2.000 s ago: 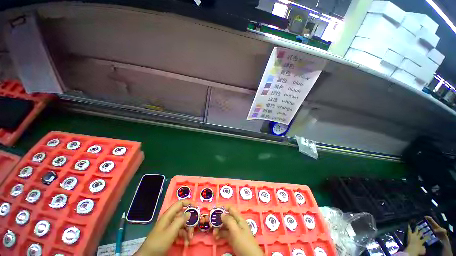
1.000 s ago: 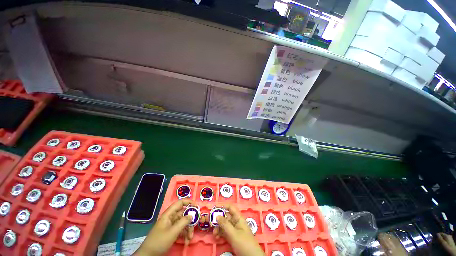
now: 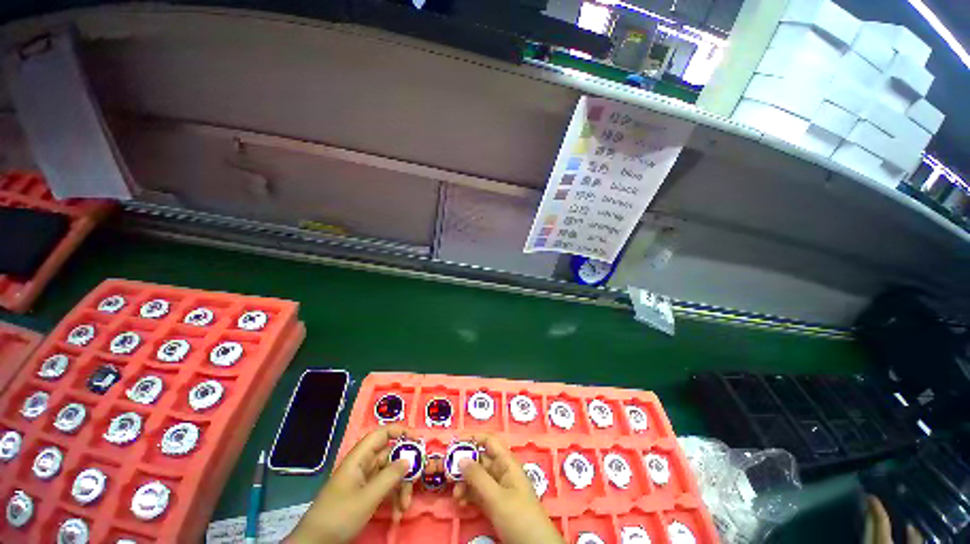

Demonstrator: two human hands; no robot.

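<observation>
My left hand (image 3: 362,491) holds a smartwatch head (image 3: 406,458) in its fingertips, face up, with a white patch on the dark face. My right hand (image 3: 502,491) holds a second smartwatch head (image 3: 463,459) the same way, beside the first. Both are over the coral-red working tray (image 3: 649,397). A third, dark-faced disc (image 3: 433,474) shows between my hands. Two face-up discs with red-lit faces (image 3: 390,408) lie in the tray's back left pockets. The other visible discs (image 3: 522,408) show silver-white ringed sides. My fingers hide some front left pockets.
Stacked red trays (image 3: 279,322) with discs stand left. A smartphone (image 3: 310,421), teal pen (image 3: 255,497) and paper sheet (image 3: 284,522) lie between trays. Right are a crumpled clear bag (image 3: 745,483), black trays (image 3: 814,409) and another person's hand (image 3: 877,523). A colour chart (image 3: 602,181) hangs behind.
The faces of the two held watch heads changed from dark with small marks to showing a white patch. My hands stayed nearly still. At right, the other person's hands and a dark tray moved.
</observation>
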